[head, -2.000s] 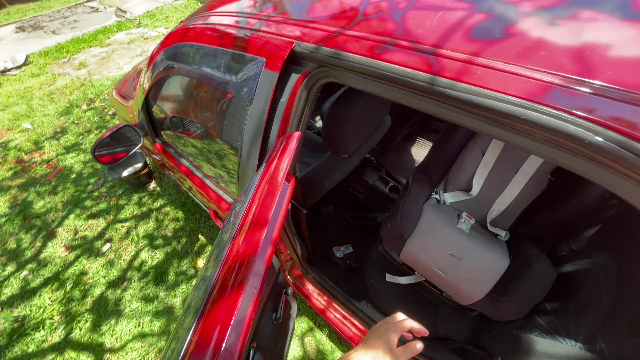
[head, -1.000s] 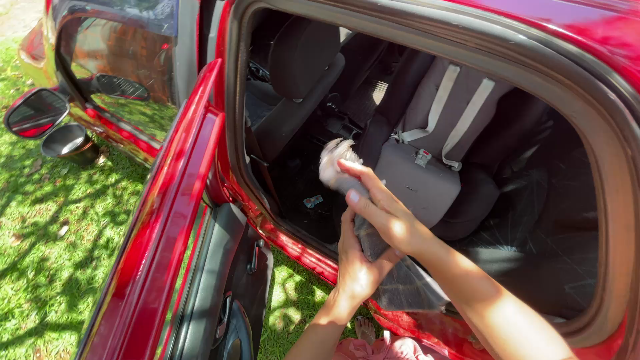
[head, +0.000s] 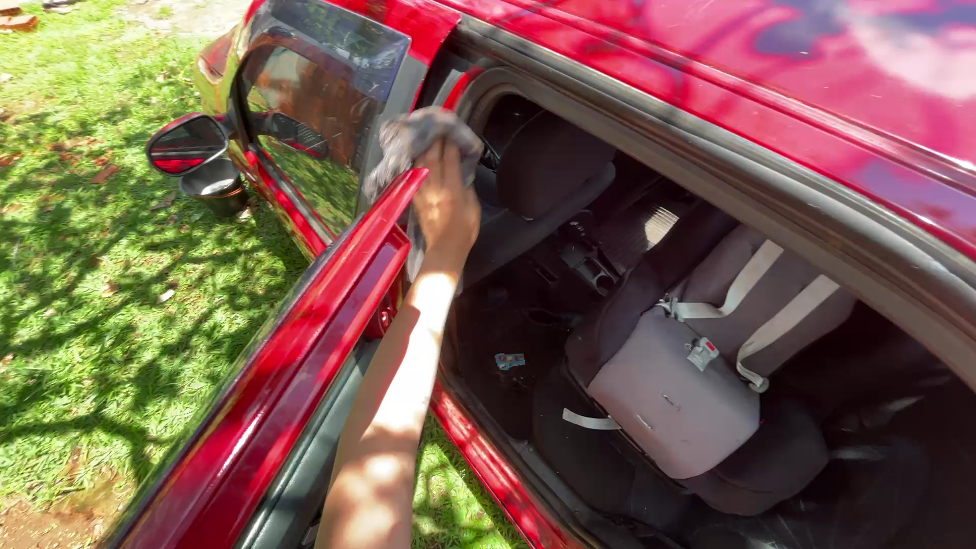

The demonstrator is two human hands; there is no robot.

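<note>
My left hand (head: pixel 446 202) grips a bunched grey cloth (head: pixel 427 145), blurred, at the top corner of the open rear door (head: pixel 328 313) of a red car. The cloth lies by the door pillar, beside the front door's window (head: pixel 313 114); whether it touches the pillar cannot be told. My left forearm reaches up between the open door and the door opening. My right hand is out of view.
Inside the car are a grey child seat (head: pixel 679 396) with pale straps, a dark front seat (head: pixel 557 168) and a small blue item (head: pixel 509 361) on the floor. A black bucket (head: pixel 215 187) stands on grass below the side mirror (head: pixel 187 143).
One second ago both hands held the cloth in front of the door opening. My left hand has moved up with it to the door's top corner, and my right hand has left the view.
</note>
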